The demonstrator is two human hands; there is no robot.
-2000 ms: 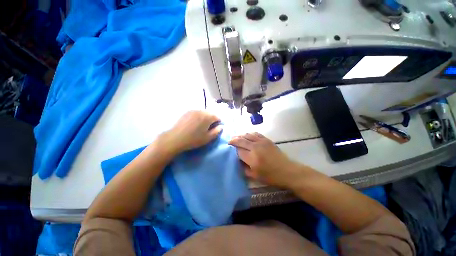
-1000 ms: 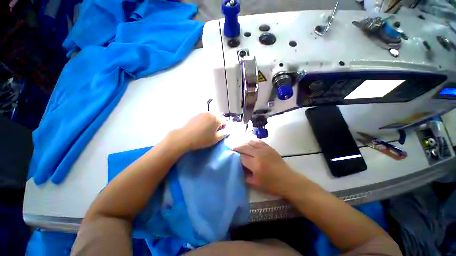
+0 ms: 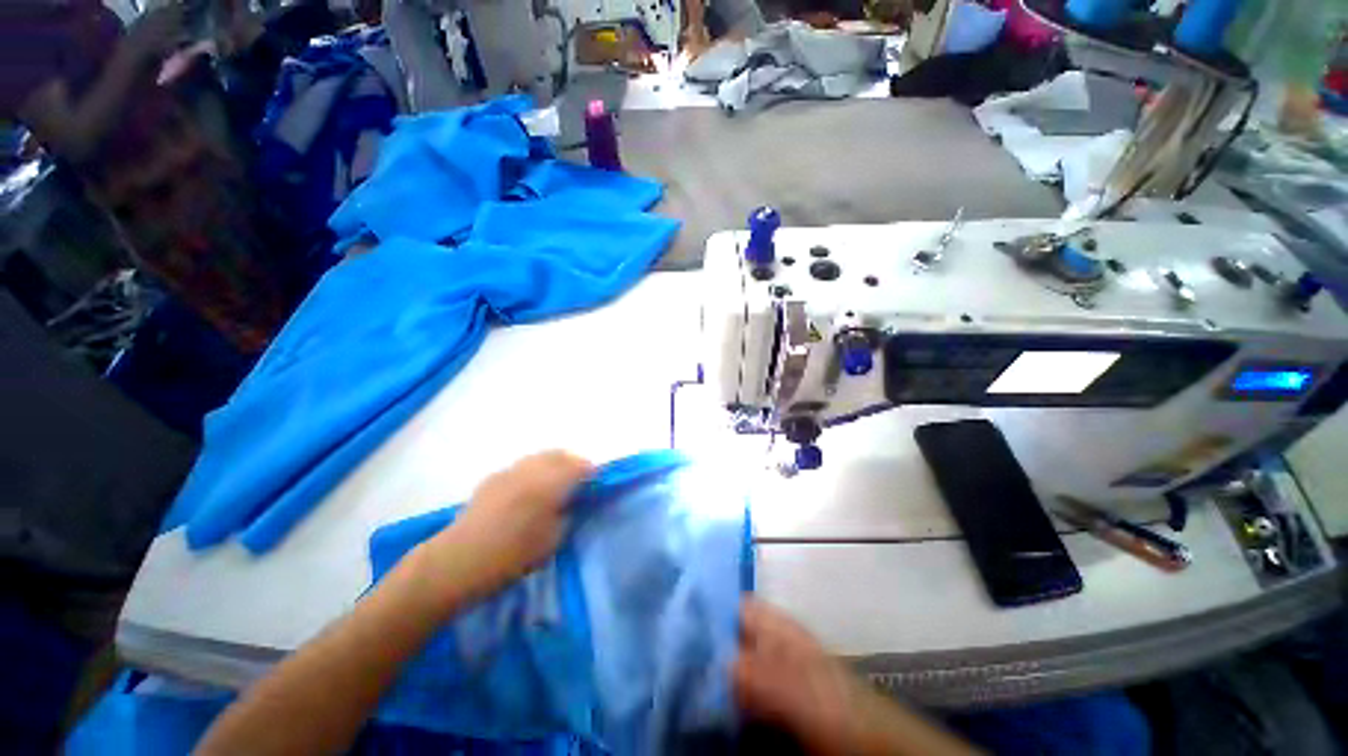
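A bright blue garment piece (image 3: 658,591) with a paler wrong side lies on the front of the white table and hangs over its edge. Its upper end is in the lamp glare just in front of the needle area of the white sewing machine (image 3: 761,347). My left hand (image 3: 518,517) grips the cloth's upper left part, fingertips partly hidden by the fold. My right hand (image 3: 784,665) is lower, at the cloth's right edge near the table's front, and holds that edge; it is slightly blurred. The presser foot is lost in the glare.
Blue garments (image 3: 355,355) lie at the table's left. A black smartphone (image 3: 1001,513), snips (image 3: 1131,535) and a small-parts tray (image 3: 1268,535) are right. A purple thread cone (image 3: 602,136) stands behind, near a grey-covered surface (image 3: 828,170). A person in dark red (image 3: 192,207) stands left.
The camera view has tilted up, showing more background. My right hand has moved from near the needle down the cloth's right edge. My left hand has drawn left and back from the needle area.
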